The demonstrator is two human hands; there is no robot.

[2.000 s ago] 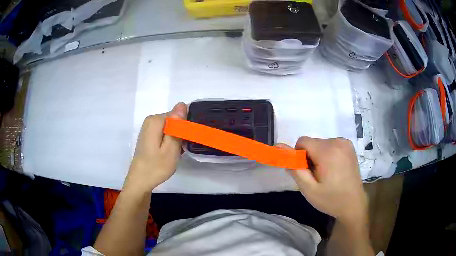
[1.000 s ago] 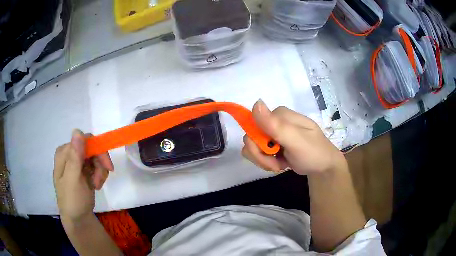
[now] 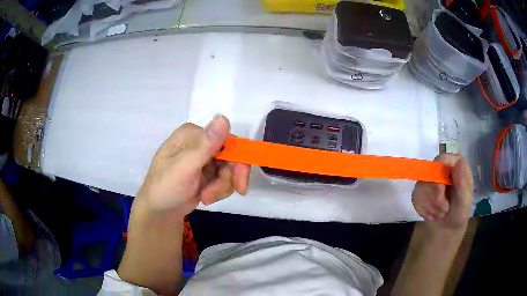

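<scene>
An orange strap is stretched nearly level between my two hands, above and across a black power bank. My left hand grips its left end between thumb and fingers. My right hand grips its right end. The power bank stands in a whitish translucent sleeve on the white sheet, its end face with ports up, one port red. The strap hides part of the lower half of that face and does not visibly join it.
Wrapped black units stand at the back right. Sleeved units with orange straps are at the far right. A yellow tray is at the back. A blue crate with orange straps is below the bench edge.
The power bank's top face now shows ports instead of the round mark seen a second ago. The strap has gone from bowed to nearly straight. The camera view has shifted and turned.
</scene>
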